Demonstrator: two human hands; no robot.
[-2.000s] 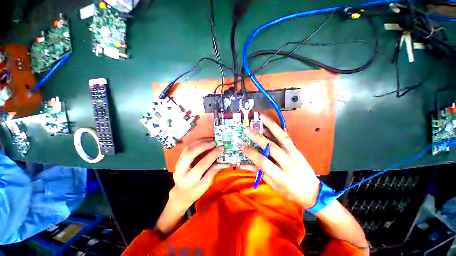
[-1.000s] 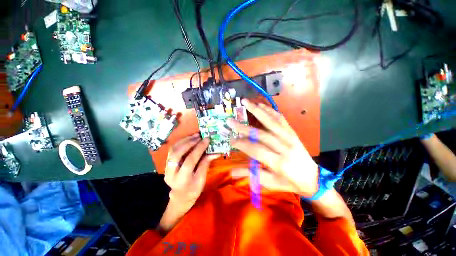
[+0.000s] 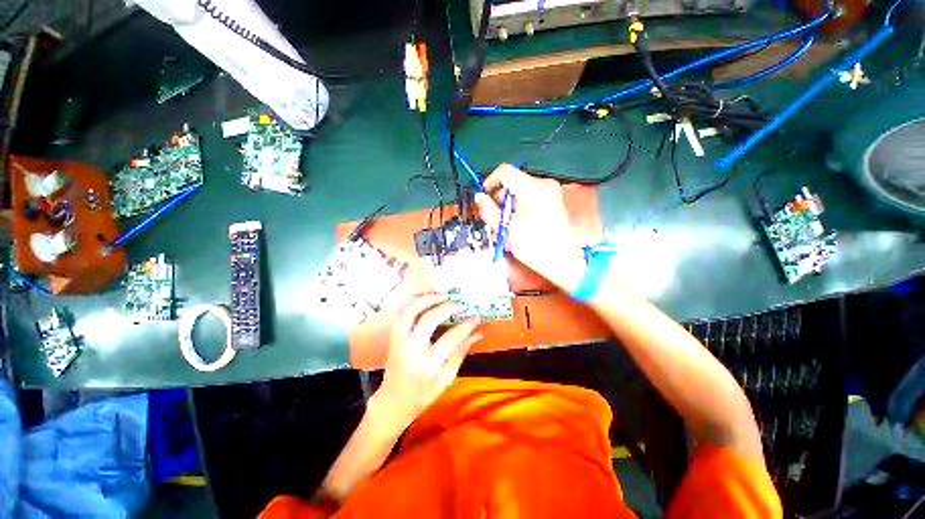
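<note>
A circuit board [image 3: 475, 279], washed out by glare, lies on the orange-brown test fixture [image 3: 390, 346] against the black connector bar [image 3: 430, 243]. My left hand [image 3: 424, 350] rests on the board's front left edge, fingers bent. My right hand [image 3: 538, 223] is at the right end of the connector bar, by the blue cable, with a blue marker pen [image 3: 504, 225] held along its fingers. Its fingertips are partly hidden. A second board [image 3: 362, 279] lies on the fixture at the left. A blue wrist strap [image 3: 591, 274] is on my right wrist.
A remote control [image 3: 245, 287] and tape roll [image 3: 207, 338] lie left of the fixture. More boards [image 3: 157, 177] and an orange-red box [image 3: 69, 228] are farther left. One board [image 3: 800, 235] and a teal fan [image 3: 898, 157] are at the right. A white post [image 3: 238, 56] stands behind.
My right hand has moved from the board's right side to the back, by the connector bar and cable. My left hand stays at the board's front left. The view has shifted, showing more of the bench's back.
</note>
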